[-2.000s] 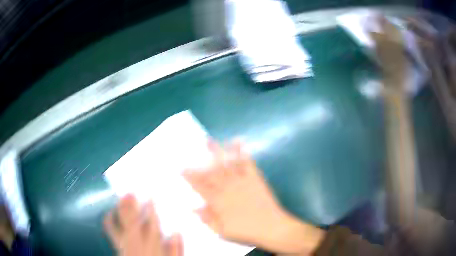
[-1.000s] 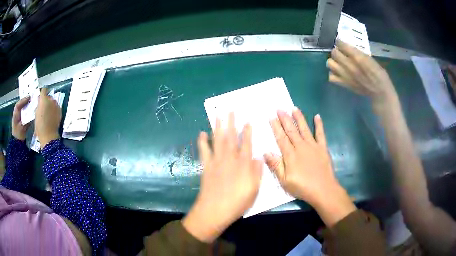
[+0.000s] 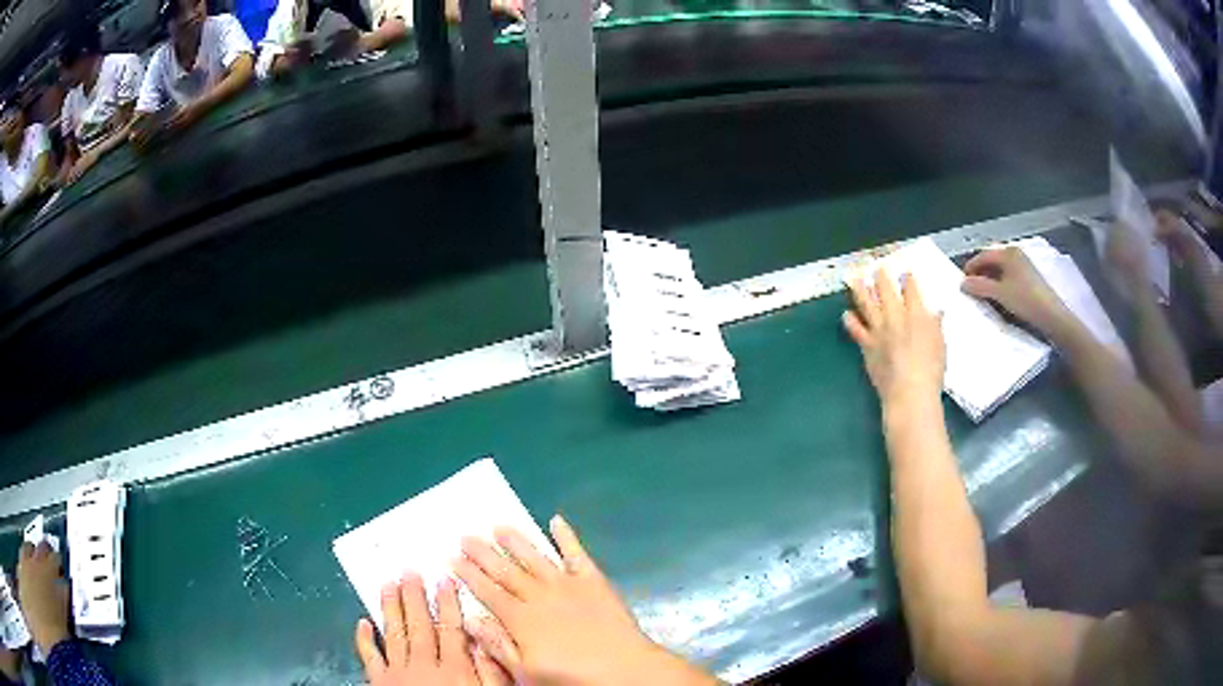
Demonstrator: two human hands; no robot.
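Observation:
A white, blank-looking paper sheet or stack [image 3: 423,536] lies at an angle on the dark green bench in front of me; its lower part is hidden by my hands. My left hand [image 3: 427,641] lies flat on its lower part, fingers spread, cut off by the bottom edge. My right hand [image 3: 557,600] lies flat beside it on the right part of the paper, fingers spread and touching my left hand. Neither hand grips anything. I cannot tell how thick the paper is.
A pile of folded leaflets [image 3: 664,322] lies beside the upright post [image 3: 574,188] on the metal rail [image 3: 443,389]. Another leaflet pile [image 3: 97,556] lies at left by a neighbour's hand. At right, a neighbour's hands touch a white stack [image 3: 986,349]. People sit across the belt.
The view has turned, bringing the post and leaflet pile near the centre and my paper lower left. My hands are closer together. The right neighbour's hand has left the leaflet pile for the white stack.

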